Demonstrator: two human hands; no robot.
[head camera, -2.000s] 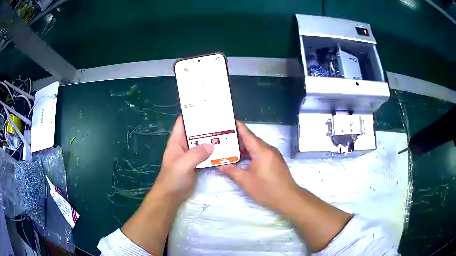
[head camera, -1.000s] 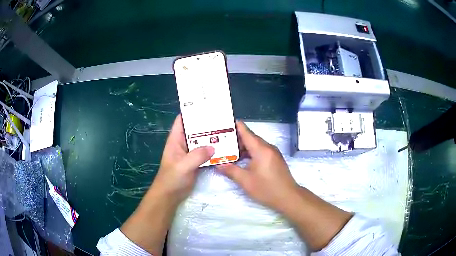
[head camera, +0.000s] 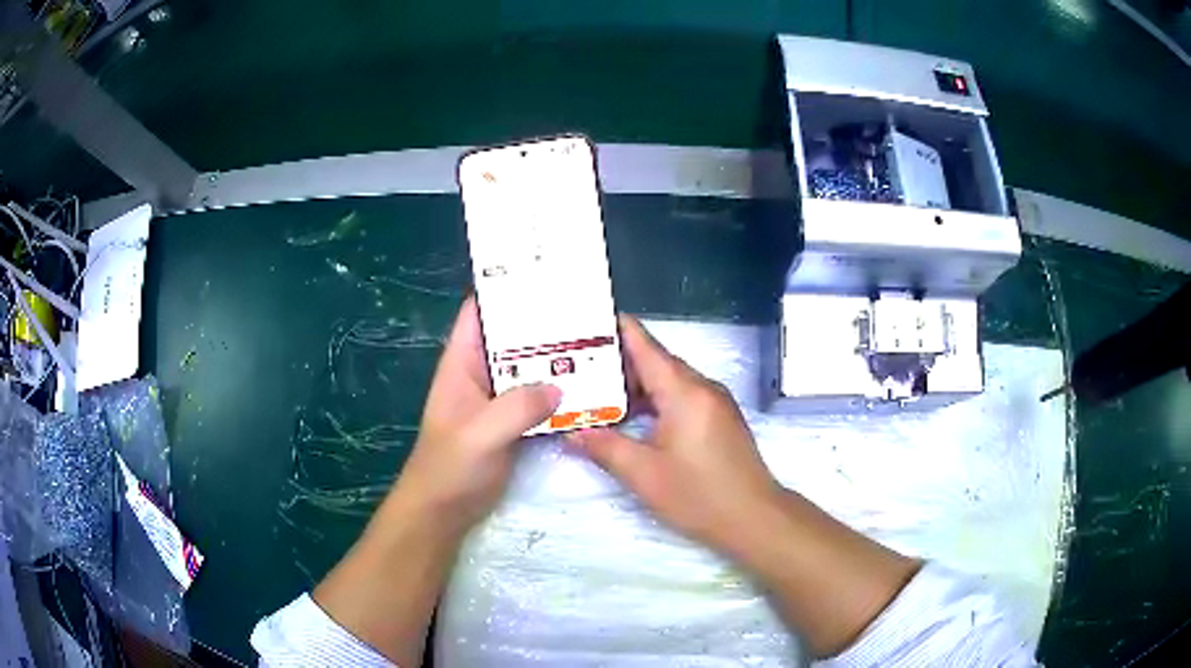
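A smartphone stands tall in the middle of the view, tilted slightly left. Its bright screen shows a mostly white page with a dark red line and an orange bar near the bottom. My left hand is bare and holds the phone's lower left side, with the thumb over the lower screen. My right hand is bare and holds the lower right side, with the thumb at the bottom corner. The fingers behind the phone are hidden.
A pale grey screw feeder with dark glittering bits stands at the right. A black tool is at the right edge. A whitish sheet lies under my forearms. Plastic bags, a white box and cables are at the left.
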